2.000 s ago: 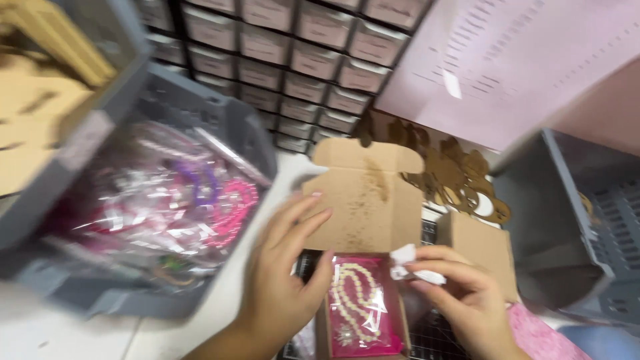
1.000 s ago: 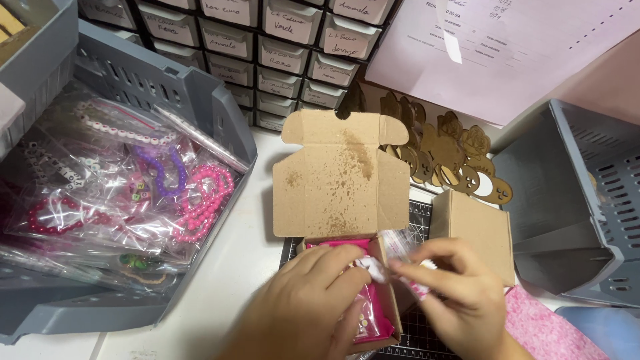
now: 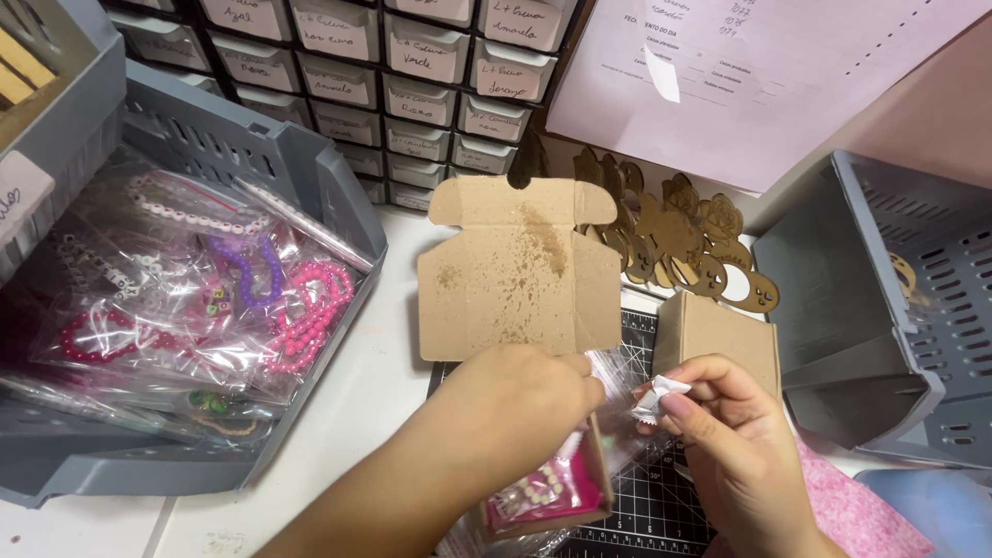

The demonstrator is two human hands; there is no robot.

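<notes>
An open cardboard mailer box [image 3: 518, 267] with brown specks on its raised lid stands on a black cutting mat [image 3: 632, 496]. In its tray lies a clear bag with a pale bead bracelet [image 3: 542, 484] on pink lining. My left hand [image 3: 511, 403] reaches over the box with curled fingers; its fingertips are hidden, and so is whatever they may hold. Just right of the box, my right hand [image 3: 736, 434] pinches a small white wrapped piece [image 3: 657, 397] between thumb and fingers. Clear plastic bags [image 3: 616, 387] lie between the box and that hand.
At left, a grey bin [image 3: 341, 194] holds bagged bead jewellery. Behind are small labelled drawers [image 3: 426, 58] and a pile of wooden cutouts [image 3: 674, 225]. A closed cardboard box [image 3: 725, 333] sits right of the open one, near another grey bin [image 3: 821, 248] and pink fabric [image 3: 852, 496].
My left hand has moved from the tray's left side to over its upper part, uncovering the bagged bracelet. My right hand has drawn to the right, away from the tray, with the white piece now visible.
</notes>
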